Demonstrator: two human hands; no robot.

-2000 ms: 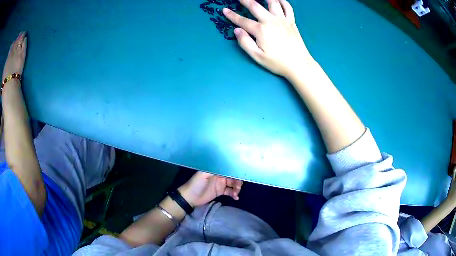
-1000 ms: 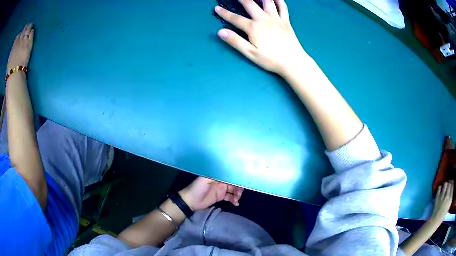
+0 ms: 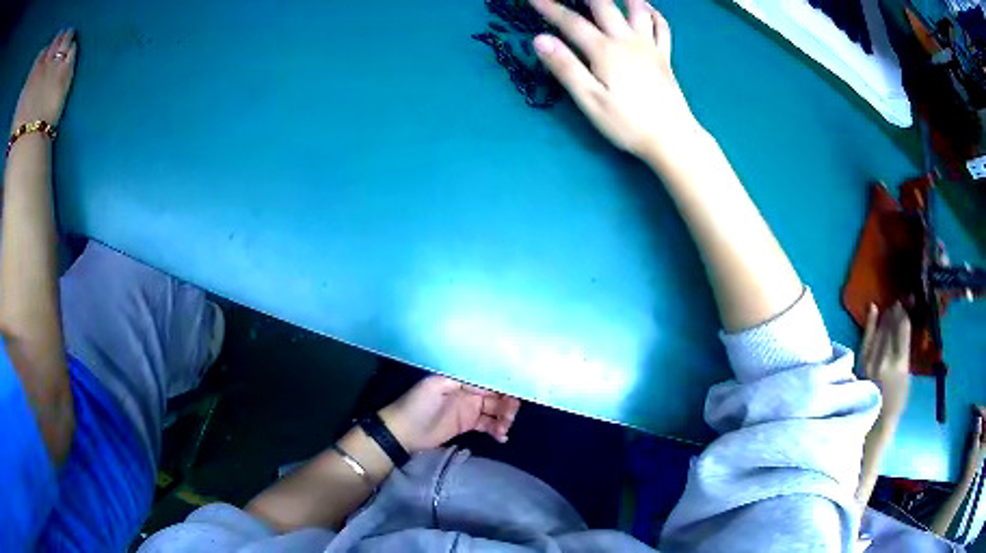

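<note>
Small black inserts lie in a loose dark pile on the green bench top, at the upper middle of the view. My right hand reaches over the pile from the right, palm down with fingers spread. Its fingertips rest on or just over the inserts; I cannot tell if any is held. My left hand is low, at the bench's front edge, palm up with fingers loosely curled. Part of it is hidden by the edge, and nothing shows in it.
At the right, another person's hand is at an orange-brown fixture with a black frame. At the left, a neighbour's arm rests on the bench. A white tray or sheet lies at the upper right.
The orange-brown fixture has come further into view at the right, with a neighbour's hand at it. My right hand has shifted slightly right, and more inserts show beside it. My left hand is nearly unchanged.
</note>
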